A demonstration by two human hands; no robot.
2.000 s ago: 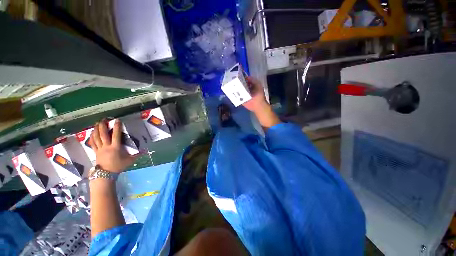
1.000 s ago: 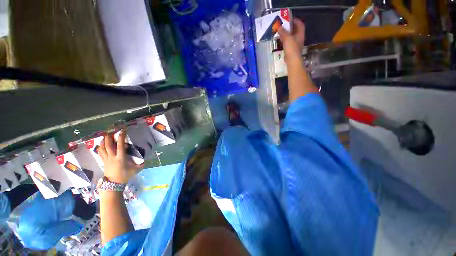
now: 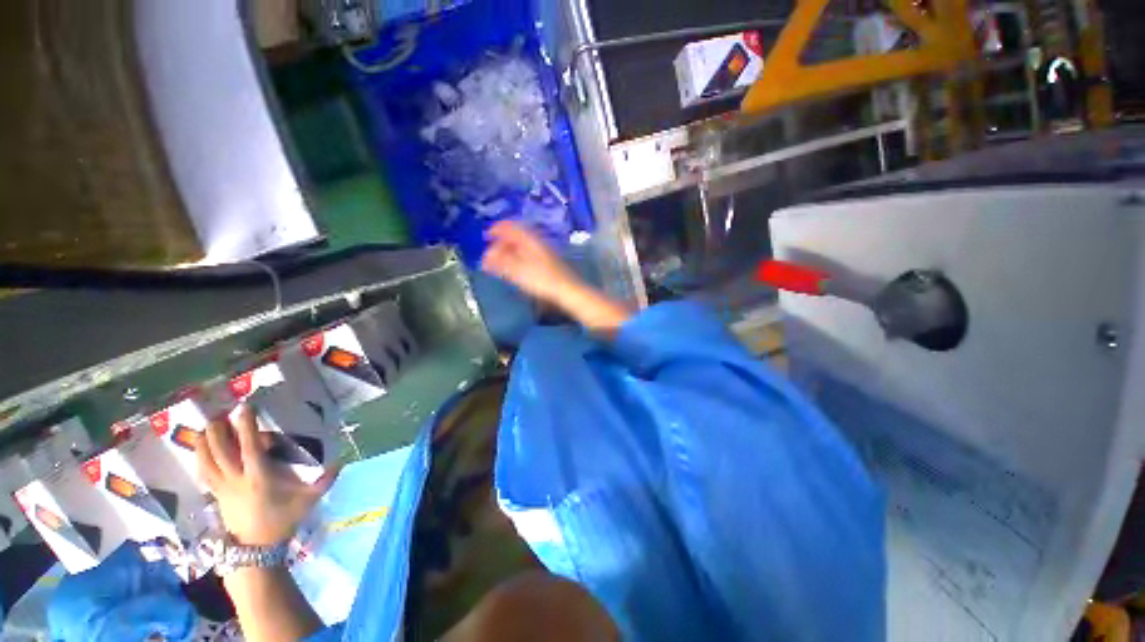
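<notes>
Phone boxes (image 3: 350, 363) stand in a slanting row on the green bench (image 3: 433, 336) at left, white with red corners and dark phone pictures. My left hand (image 3: 258, 483), with a metal watch, is on the row, its fingers and thumb around one box; its palm side is hidden. My right hand (image 3: 527, 263) is empty and slightly blurred, over the near end of the blue crate (image 3: 408, 163), its fingers a little apart. One phone box (image 3: 718, 68) lies on the dark machine infeed (image 3: 653, 94) at upper right, away from my hands.
Clear film scraps (image 3: 496, 132) lie in the crate. An orange bracket (image 3: 866, 73) stands over the infeed. A pale cabinet (image 3: 1017, 276) with a red-handled lever (image 3: 794, 276) is at right. A brown carton (image 3: 94, 138) is at upper left. A blue sleeve shows at lower left.
My right hand placed its box on the infeed, let go and came back toward the bench, empty. My left hand stays on the row. The view has shifted.
</notes>
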